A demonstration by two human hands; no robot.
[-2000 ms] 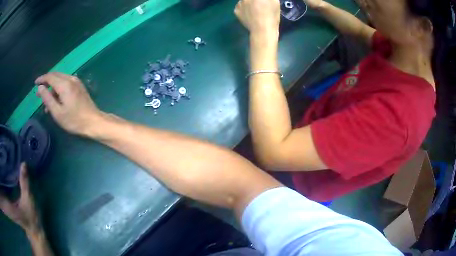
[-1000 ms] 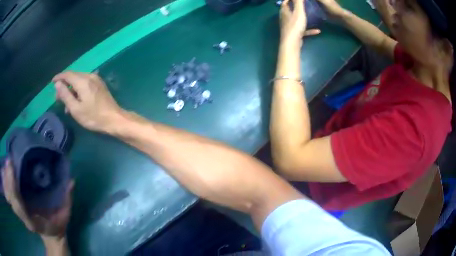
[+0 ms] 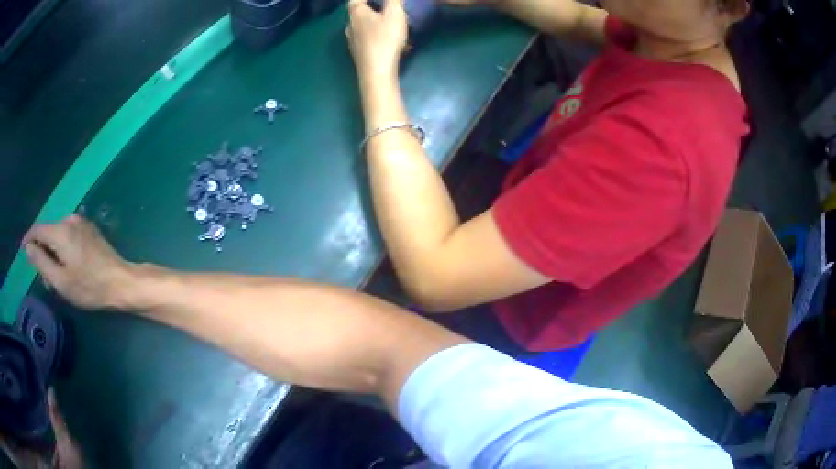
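Observation:
My right hand (image 3: 81, 266) is over the green strip at the left, fingers curled; I cannot tell whether it holds anything. My left hand (image 3: 60, 438) is cut off at the lower left corner, around a dark grey plastic housing (image 3: 20, 389) whose cup side shows. Another grey housing (image 3: 41, 332) with a round centre lies beside it, just below my right hand. A loose pile of small dark parts (image 3: 223, 188) with silver-white round heads lies right of my right hand. One such part (image 3: 270, 109) lies apart, farther back.
A person in a red shirt (image 3: 623, 183) sits at the right, hands on a dark piece at the top. Dark housings (image 3: 266, 26) stand at the top. The bright green strip (image 3: 128, 119) follows the far side. An open cardboard box (image 3: 744, 302) is at the far right.
The view has shifted, so the pile sits farther left in the picture. The housing in my left hand showed fully one second ago and is now partly cut off. My right hand keeps a similar pose.

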